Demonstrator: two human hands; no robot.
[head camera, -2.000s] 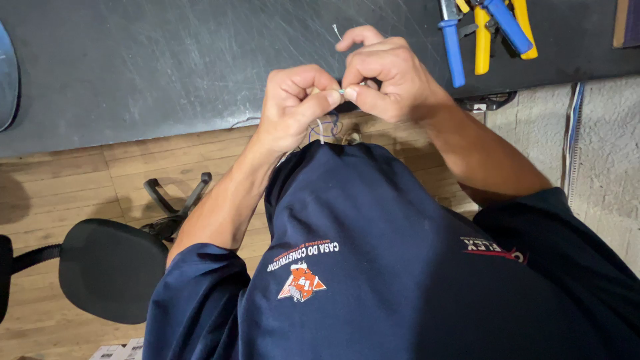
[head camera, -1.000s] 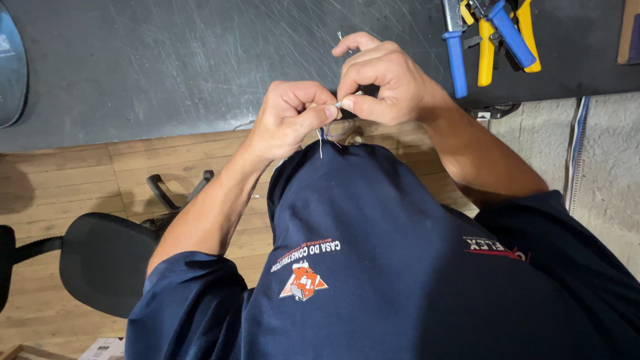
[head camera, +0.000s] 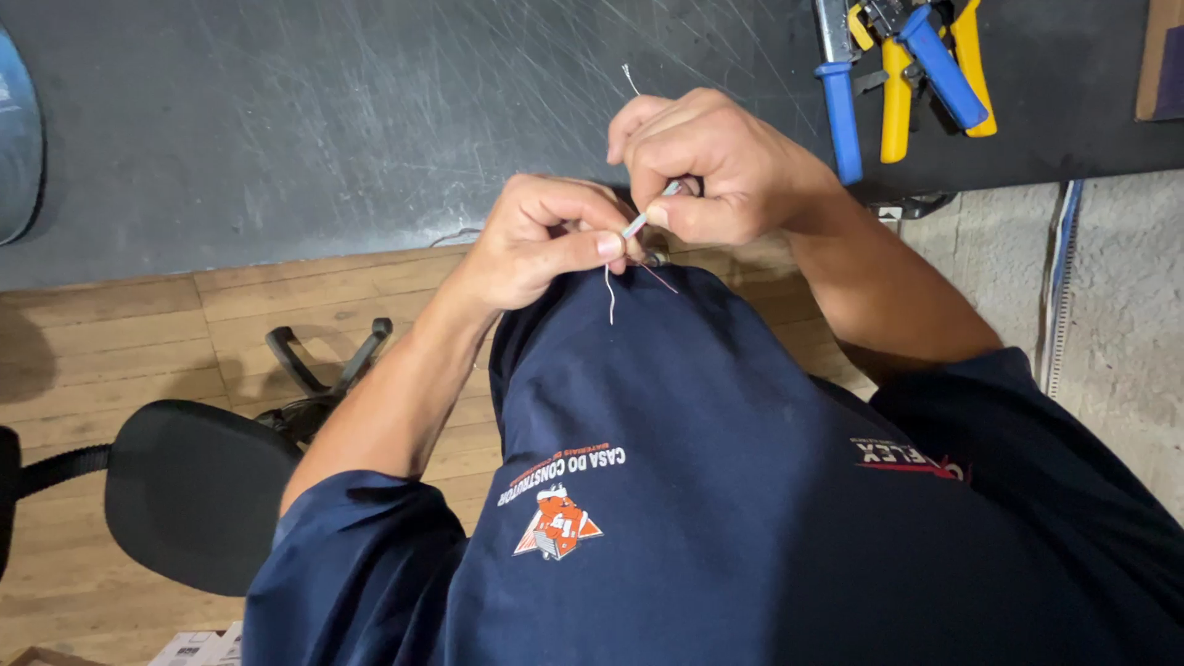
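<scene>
Between the thumbs and fingers of both hands runs a thin light-coloured cable (head camera: 635, 225), held near the front edge of the dark table. My left hand (head camera: 558, 242) pinches its lower end, where thin loose wires (head camera: 610, 298) hang down over the navy shirt. My right hand (head camera: 708, 166) grips the cable higher up, with the thumb against it. A thin pale strand with a frayed tip (head camera: 630, 79) sticks up beyond the right hand's fingers. The fingers hide much of the cable.
Pliers-like hand tools with blue handles (head camera: 842, 125) and yellow handles (head camera: 895, 106) lie on the dark tabletop (head camera: 324, 120) at the upper right. A black chair (head camera: 199, 495) stands on the wooden floor at the lower left. A rough wall (head camera: 1124, 277) is at the right.
The thumbs have moved apart, and a longer stretch of pale cable shows between them than one second ago. Both hands stay near the table's front edge.
</scene>
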